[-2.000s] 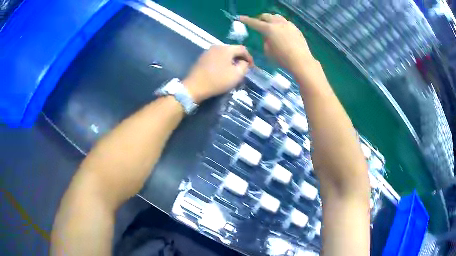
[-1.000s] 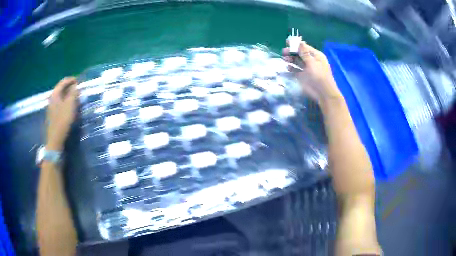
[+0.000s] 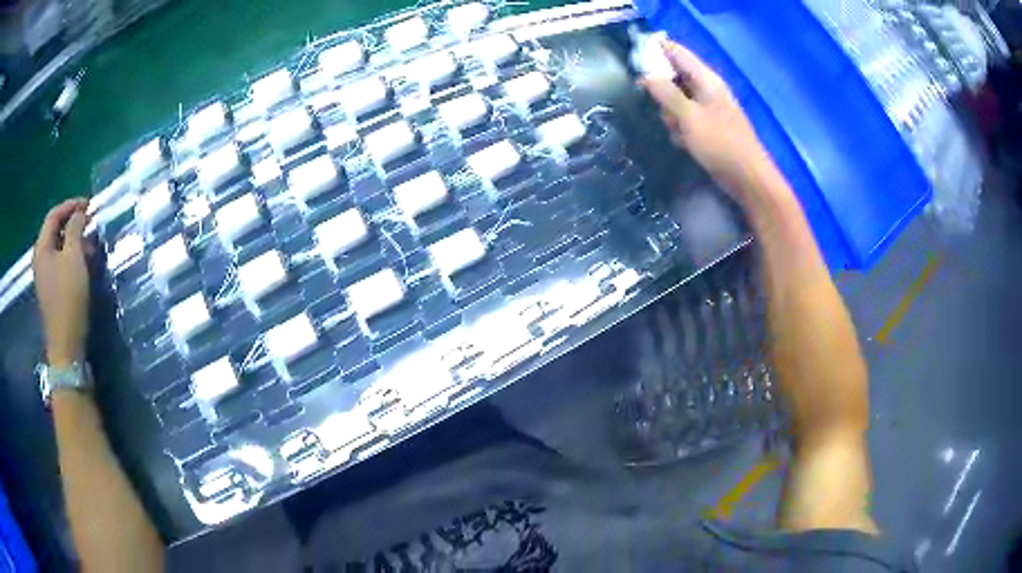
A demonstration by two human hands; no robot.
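A large clear blister tray (image 3: 538, 249) lies on the black bench, its pockets holding rows of white wired units (image 3: 423, 194) with thin pale leads. Pockets along its near and right parts hold no units. My right hand (image 3: 697, 106) holds a white wired unit (image 3: 652, 56) between thumb and fingers, beside the blue bin at the tray's right. Its far end is blurred. My left hand (image 3: 64, 252) is at the conveyor side rail by the tray's left edge, fingers bent; whether it holds anything is hidden.
The green conveyor belt (image 3: 224, 39) runs beyond the bench with a single unit (image 3: 67, 95) at left. A blue plastic bin (image 3: 818, 146) stands right. Ribbed clear trays (image 3: 700, 375) show below the bench edge. The floor has a yellow line (image 3: 908, 300).
The view has turned from the belt's left part toward the right bin. My right hand has taken the unit from over the belt to beside the bin. My left hand stays by the rail.
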